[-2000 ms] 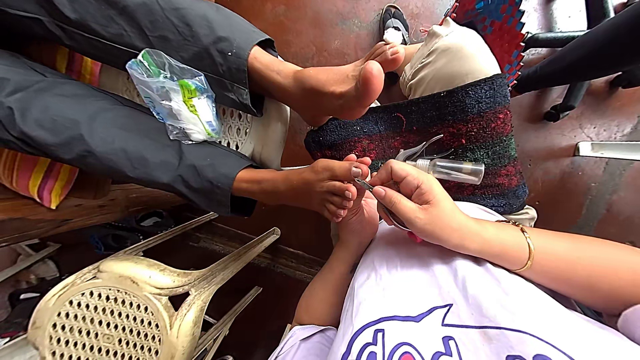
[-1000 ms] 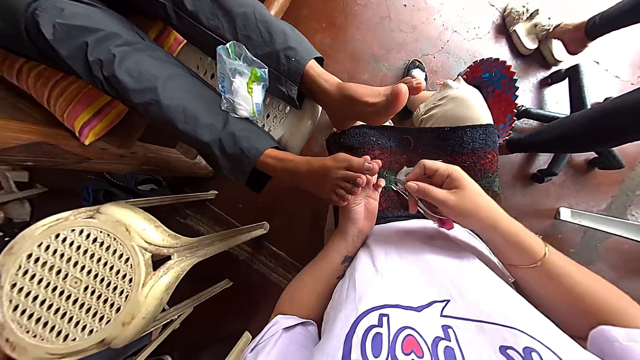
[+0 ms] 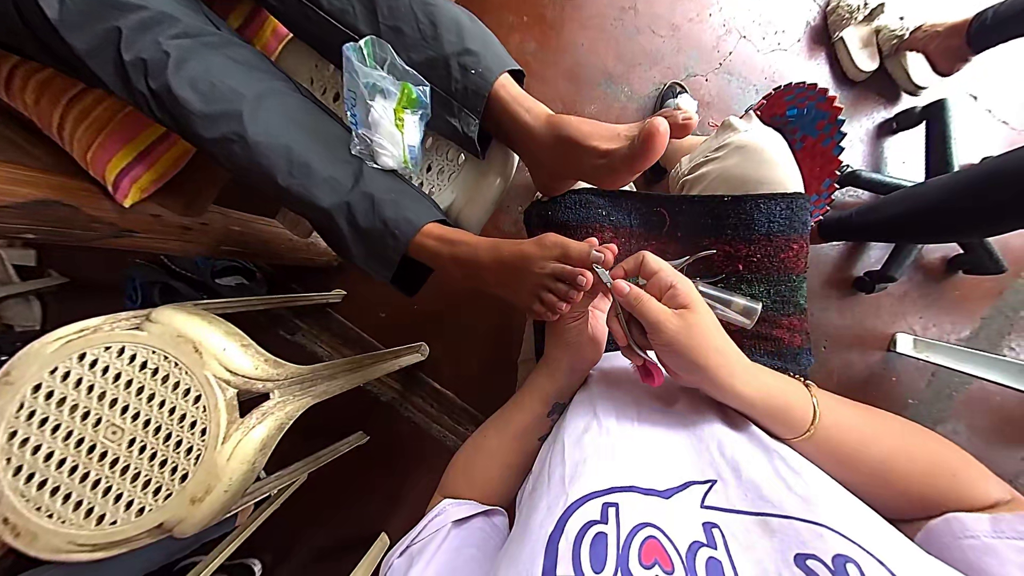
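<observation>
My right hand [image 3: 680,324] is closed around a metal cuticle nipper [image 3: 614,300], its jaws at the big toenail of a person's bare foot [image 3: 520,268]. My left hand [image 3: 582,324] is under the toes of that foot and supports it; part of it is hidden by the foot. A pink object [image 3: 650,373] shows below my right palm. On the dark striped towel [image 3: 768,240] across my lap lie a clear plastic bottle [image 3: 726,304] and another metal tool [image 3: 692,259], partly hidden by my right hand. The person's other bare foot [image 3: 600,148] rests above the towel's far edge.
A clear plastic bag [image 3: 388,112] with white and green contents lies by the person's trouser leg. A cream plastic chair [image 3: 112,424] lies tipped at the left, near a wooden bench [image 3: 160,212]. Wheeled chair legs [image 3: 944,184] and another person's sandaled foot [image 3: 944,48] are at the right.
My right hand has brought the nipper back against the big toe, from slightly apart one second ago. The view has shifted since two seconds ago.
</observation>
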